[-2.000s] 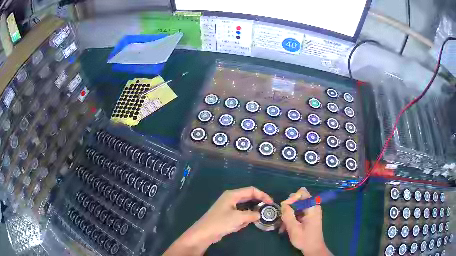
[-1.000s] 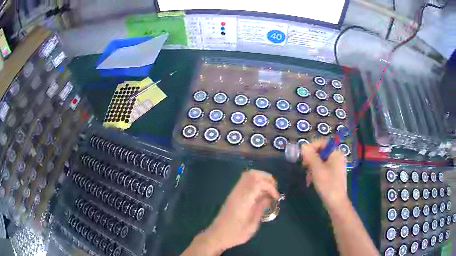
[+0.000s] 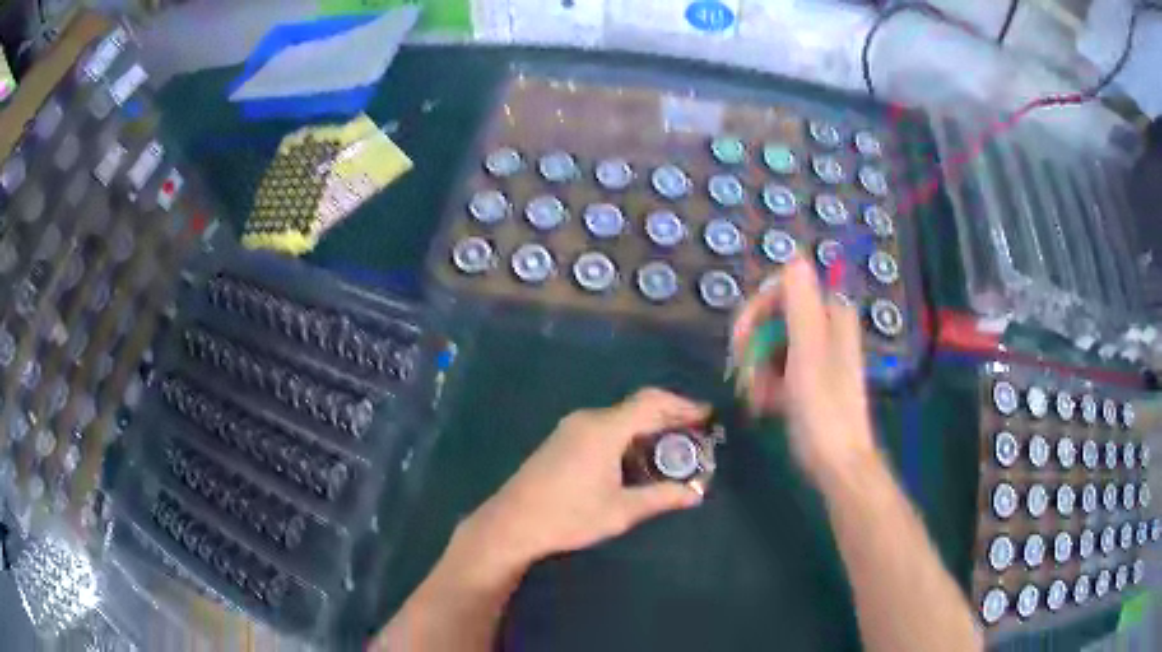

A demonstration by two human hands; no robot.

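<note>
My left hand point(image 3: 580, 478) holds a small round speaker driver point(image 3: 675, 455) between thumb and fingers above the green mat, its pale ringed face up. Whether the metal ring is under it is hard to tell. My right hand point(image 3: 816, 363) is blurred, to the right of the left hand, at the front edge of the center blister tray point(image 3: 461, 290). It holds the test probe point(image 3: 765, 341), whose green section shows blurred by the fingers. The tray holds rows of face-up drivers.
The left blister tray point(image 3: 121, 510) holds drivers on edge. The right tray point(image 3: 989, 497) holds smaller rows. An empty tray stack point(image 3: 1051, 229) is at upper right. A tilted tray stack point(image 3: 77, 242), yellow dot sticker sheet point(image 3: 382, 159) and blue bin point(image 3: 274, 51) are at left and back.
My right hand has moved down from the tray's front row toward the left hand. The left hand now shows a driver face up. A second green-faced driver shows in the tray's back row. The view has tilted down.
</note>
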